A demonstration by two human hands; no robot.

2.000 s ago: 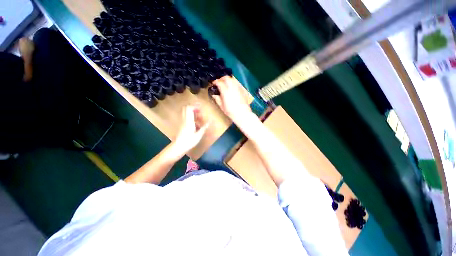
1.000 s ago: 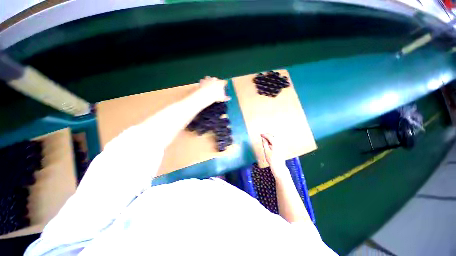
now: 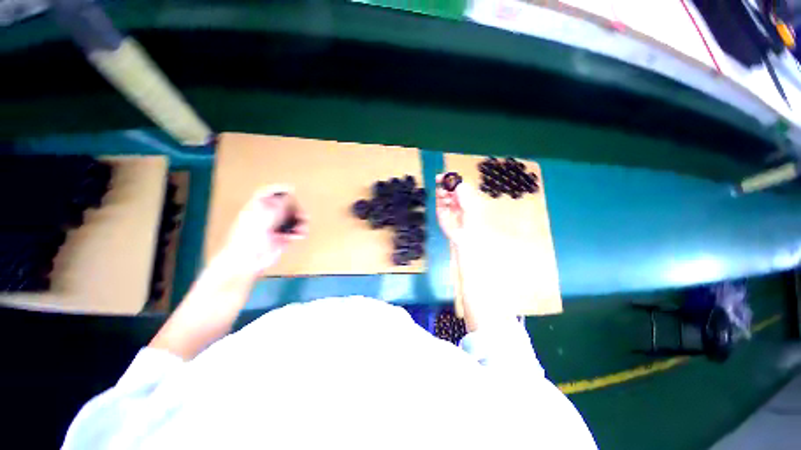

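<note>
My left hand (image 3: 268,230) is over the left half of the middle board (image 3: 307,163), with its fingers closed round a dark, blurred piece that looks like a black housing. My right hand (image 3: 452,211) is at the left edge of the right-hand board (image 3: 518,255) and holds a black ring (image 3: 451,181) at its fingertips, with the open centre showing. A loose cluster of black housings (image 3: 395,211) lies on the right part of the middle board, between my hands. A smaller cluster of black rings (image 3: 508,177) lies at the top of the right-hand board.
The left-hand board (image 3: 119,237) bears many packed black pieces (image 3: 44,220) and overlaps another board beneath. A blue crate of small dark parts (image 3: 450,327) shows below the bench. A yellowish-wrapped post (image 3: 154,97) stands behind the boards. A dark stool (image 3: 716,334) stands on the green floor at right.
My left hand has moved left from the housing cluster with a dark piece. My right hand has moved up from the right-hand board's near edge and now shows a ring. The view has turned.
</note>
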